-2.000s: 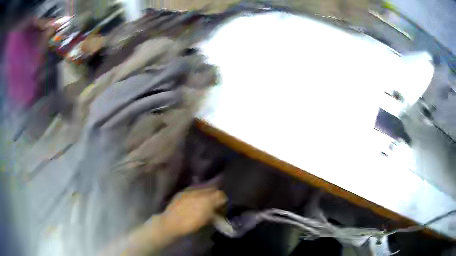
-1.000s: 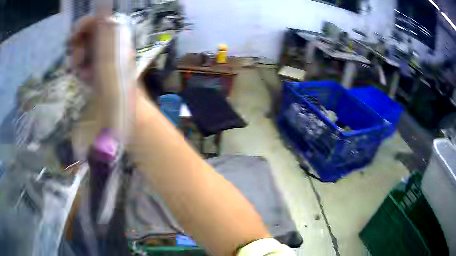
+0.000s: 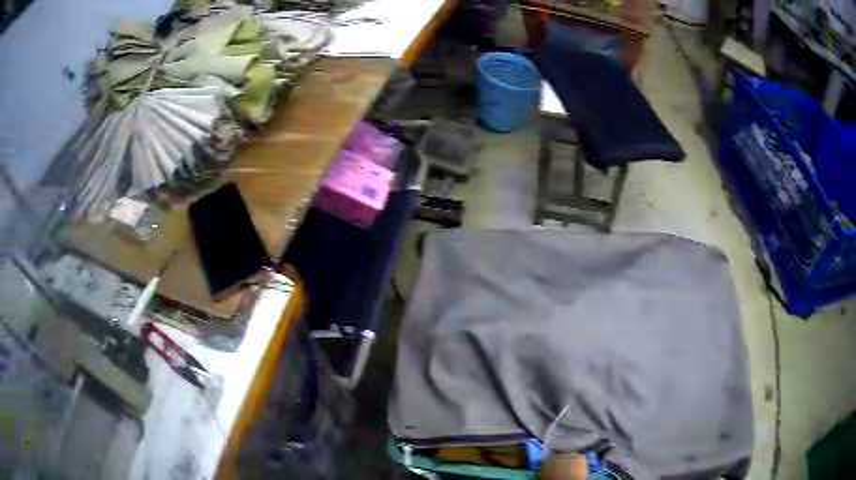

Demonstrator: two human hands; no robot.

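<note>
A large grey-taupe cloth [image 3: 573,328] lies spread over a green crate [image 3: 441,461] at the bottom centre, with blue and yellow-brown things showing under its front edge. A small skin-coloured patch at the bottom edge looks like fingertips of my right hand [image 3: 563,466], beside the cloth's front edge and a blue thing. The rest is cut off, so its grip cannot be told. A short pale strand stands just above it. My left hand is out of the picture.
At left, a table with a brown cardboard top [image 3: 310,122] bears fanned bundles [image 3: 169,131], a dark flat object [image 3: 228,239] and red-handled snips [image 3: 169,352]. A pink box [image 3: 357,187] sits below. A blue basket [image 3: 507,91], a dark-covered stool [image 3: 610,108] and a blue crate [image 3: 784,202] stand beyond.
The view has swung down and left onto the cloth-covered crate and the table. The raised arm that crossed the view is gone; only a small patch shows at the bottom.
</note>
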